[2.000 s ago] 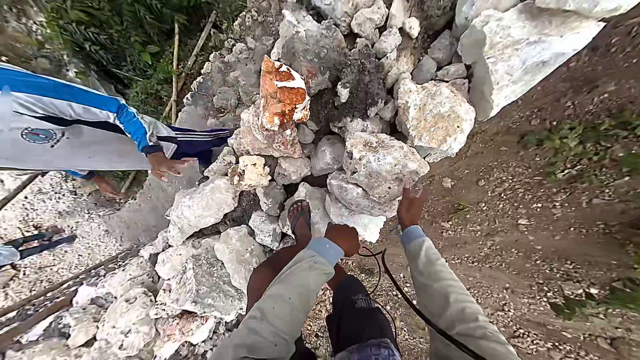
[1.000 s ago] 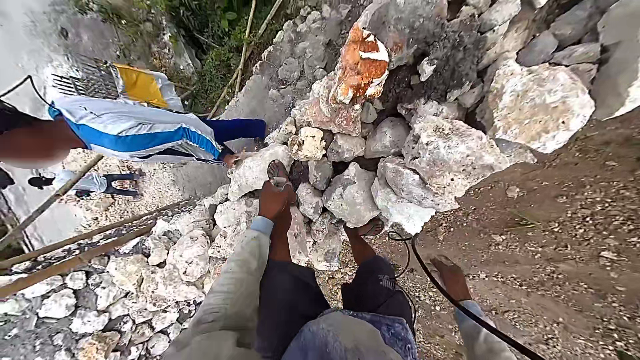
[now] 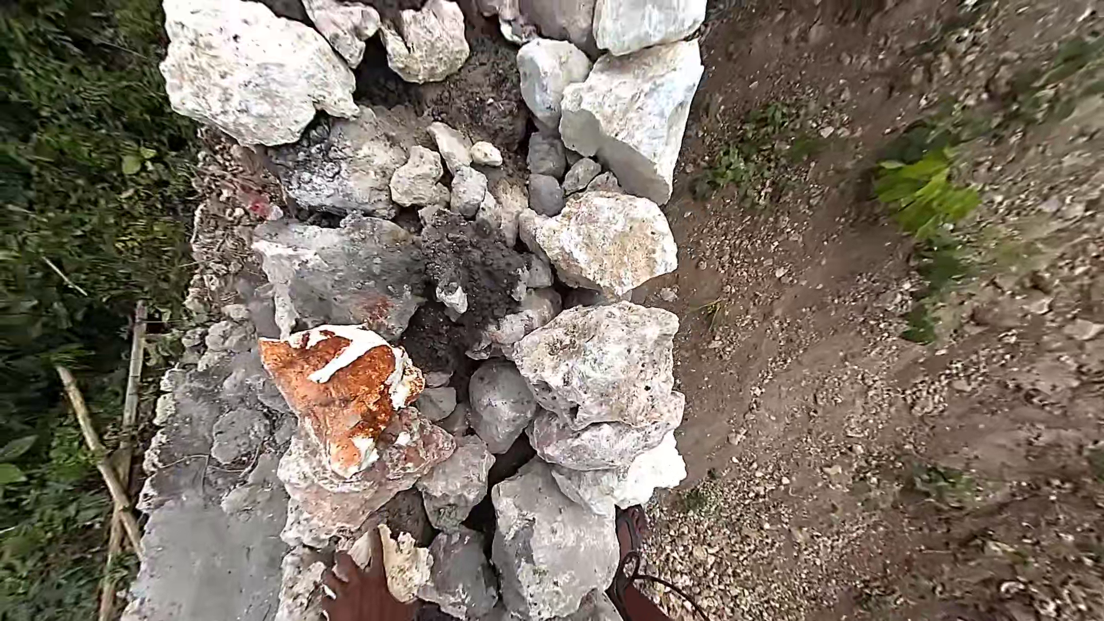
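Note:
At the bottom left, my left hand [image 3: 366, 591] rests with spread fingers on pale stone, beside a small yellowish stone [image 3: 405, 565]; its palm and wrist are cut off by the frame edge. Just above lies an orange-and-white stone [image 3: 341, 388] on a pinkish rock [image 3: 362, 483]. To the right, a large pale rock [image 3: 599, 362] sits on other rocks at the wall's edge. Dark mortar or soil [image 3: 470, 267] fills the gap between the two rows of stones. My right hand is out of view.
A sandalled foot [image 3: 634, 539] and a thin black cord [image 3: 668, 591] show at the bottom, right of the rocks. Sloping gravelly soil [image 3: 793, 414] borders the right side. Wooden poles [image 3: 95, 440] and green plants [image 3: 86, 172] lie left of a grey ledge [image 3: 207, 517].
The view has shifted strongly along the stone wall. The other person at the left is out of view. My right hand, seen over the soil earlier, has left the frame.

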